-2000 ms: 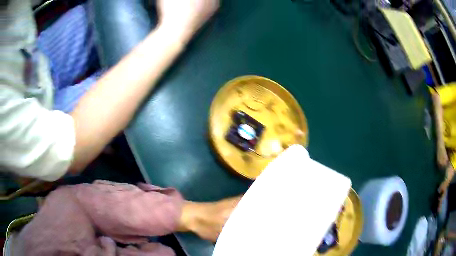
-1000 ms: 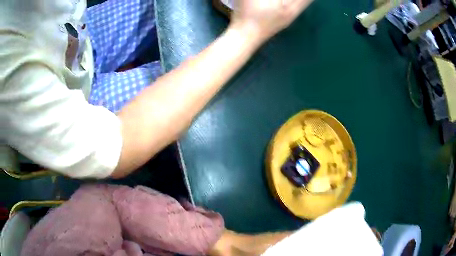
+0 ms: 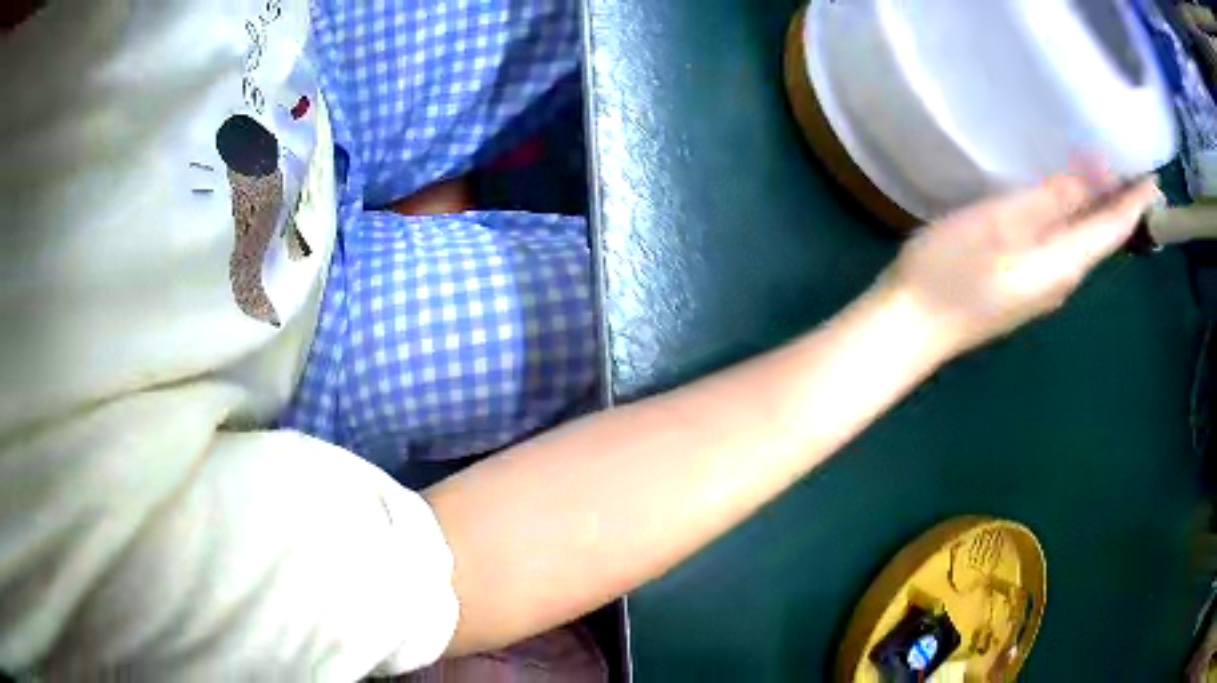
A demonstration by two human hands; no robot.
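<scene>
A white drum-shaped housing point(image 3: 961, 94) is at the top right, cut off by the picture's top edge. A gold-brown base rim point(image 3: 830, 131) shows along its near side. My right hand point(image 3: 1021, 247) reaches across the table from a cream sleeve. Its slightly blurred fingers lie against the housing's lower side, and the fingertips are near its far edge. A gold base dish point(image 3: 981, 547) sits at the bottom right, partly cut off. A black square fan point(image 3: 916, 648) with a pale hub is inside the dish. My left hand is out of the picture.
The dark green table point(image 3: 747, 494) has its straight near edge beside my lap in blue checked trousers. A pale rod-like part point(image 3: 1185, 224) juts in at the right, near my fingertips. Blurred items line the right edge. A bit of pink cloth shows at the bottom.
The view has swung so the gold dish sits lower and the white housing shows at the top. The neighbour's pink-sleeved arm and the white cover it held have left the view.
</scene>
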